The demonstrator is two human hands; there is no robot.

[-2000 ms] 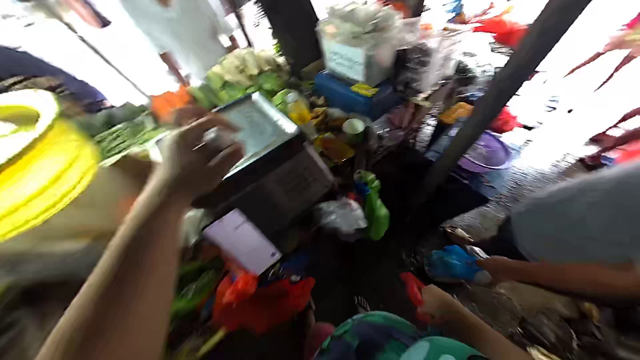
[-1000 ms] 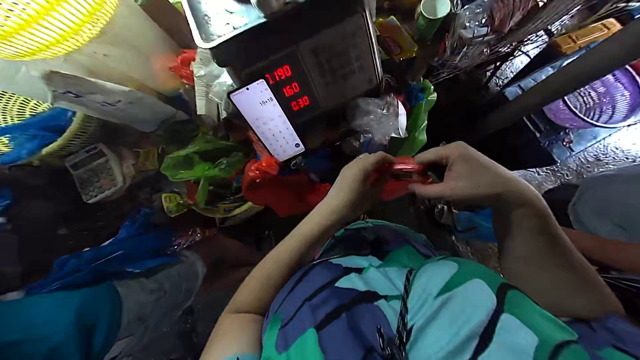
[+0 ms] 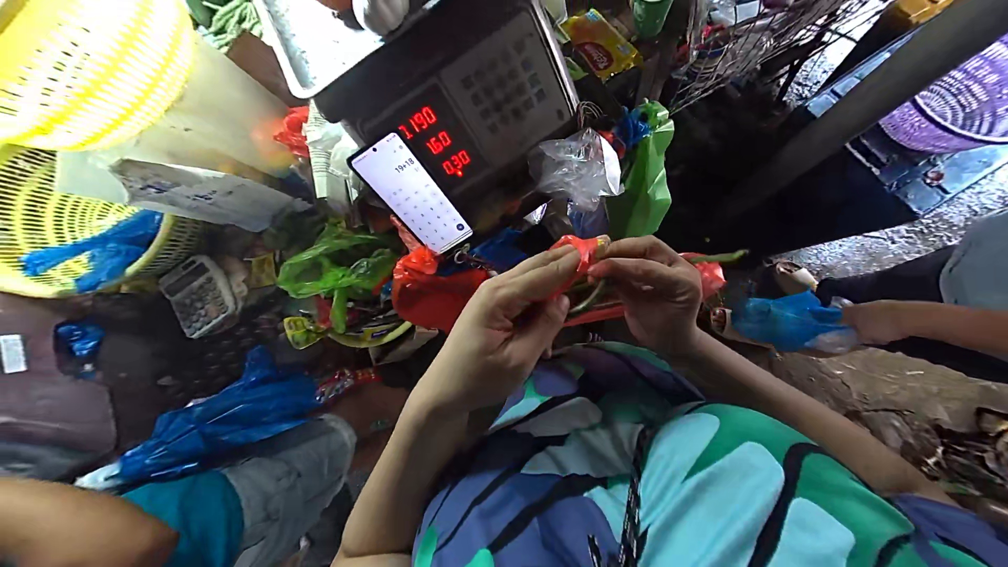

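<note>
Between my two hands, in front of my patterned top, is a red plastic bag (image 3: pixel 583 250) with green stems (image 3: pixel 588 297) at it. My left hand (image 3: pixel 512 307) pinches one side of the bag, and my right hand (image 3: pixel 652 290) grips the other. A green stem end sticks out past my right hand beside more red plastic. Ahead stands a digital scale (image 3: pixel 504 87) with lit red digits and a metal tray (image 3: pixel 311 47). A smartphone (image 3: pixel 410 193) showing a calculator leans at the scale's front. Red plastic bags (image 3: pixel 433 291) lie just below the phone.
Green plastic bags (image 3: pixel 335 264), a desk calculator (image 3: pixel 198 297) and yellow baskets (image 3: pixel 79 79) are at left. A clear plastic bag (image 3: pixel 579 167) lies by the scale. A dark pole (image 3: pixel 874 94) slants before a purple basket (image 3: pixel 953 98). At right, another person's hand (image 3: pixel 874 321) holds a blue bag (image 3: pixel 787 319).
Two seconds ago my left hand was over the scale; it has come back to my right hand, and both are on the red bag. The view has shifted and tilted down a lot.
</note>
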